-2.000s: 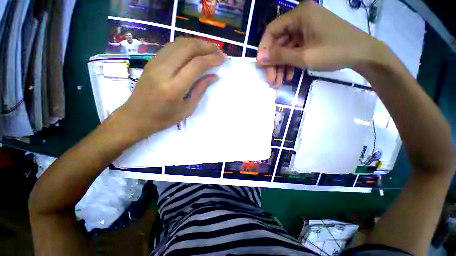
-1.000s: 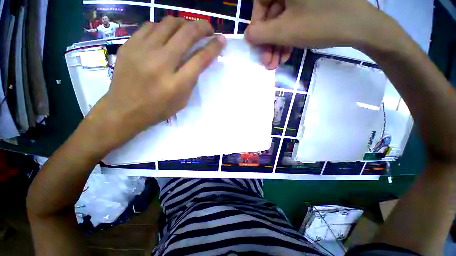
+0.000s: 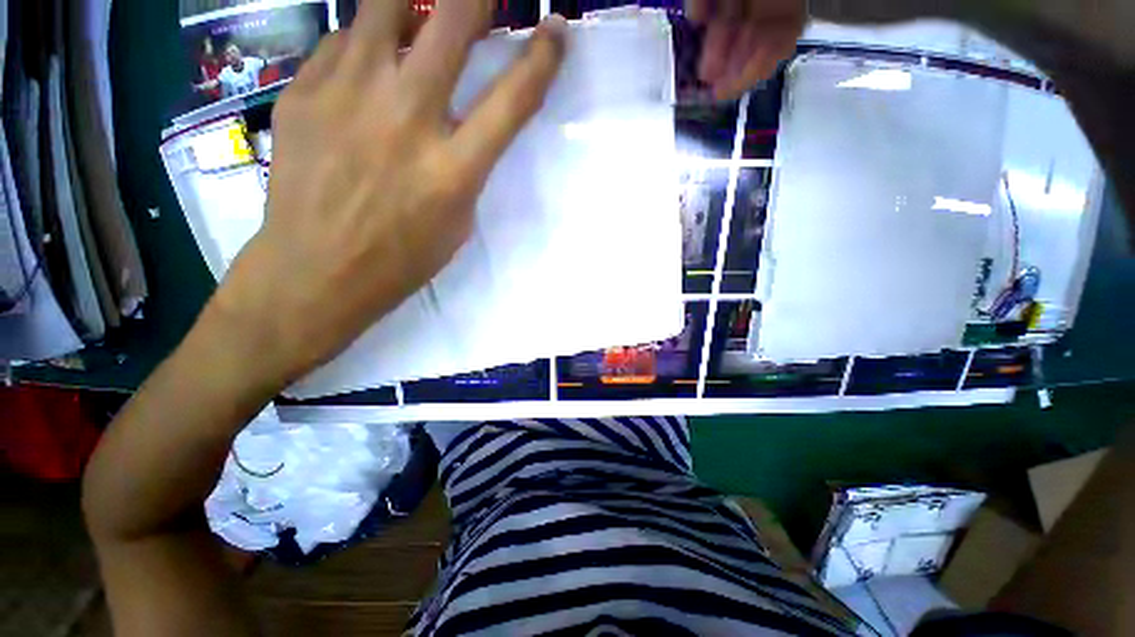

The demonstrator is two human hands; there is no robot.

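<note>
A white panel [image 3: 585, 224] lies on the dark printed sheet [image 3: 728, 230] in front of me, with a yellow-marked component [image 3: 238, 143] at its left end. My left hand [image 3: 380, 174] rests over the panel's left part, fingers spread, one fingertip near its top edge; no held thing shows. My right hand [image 3: 743, 44] is blurred and cut off by the top edge, just right of the panel's upper right corner. Whether it holds anything cannot be told.
A second white panel [image 3: 878, 212] with wires [image 3: 1014, 292] lies on the right. A panel stack [image 3: 75, 187] stands at far left. Below the bench are crumpled white waste [image 3: 317, 479] in a dark bag, a white packet [image 3: 899, 533] and cardboard [image 3: 1068, 485].
My right hand has moved up and right, away from the panel's top edge. My left hand stays on the panel. The view has shifted, and the right panel shows larger.
</note>
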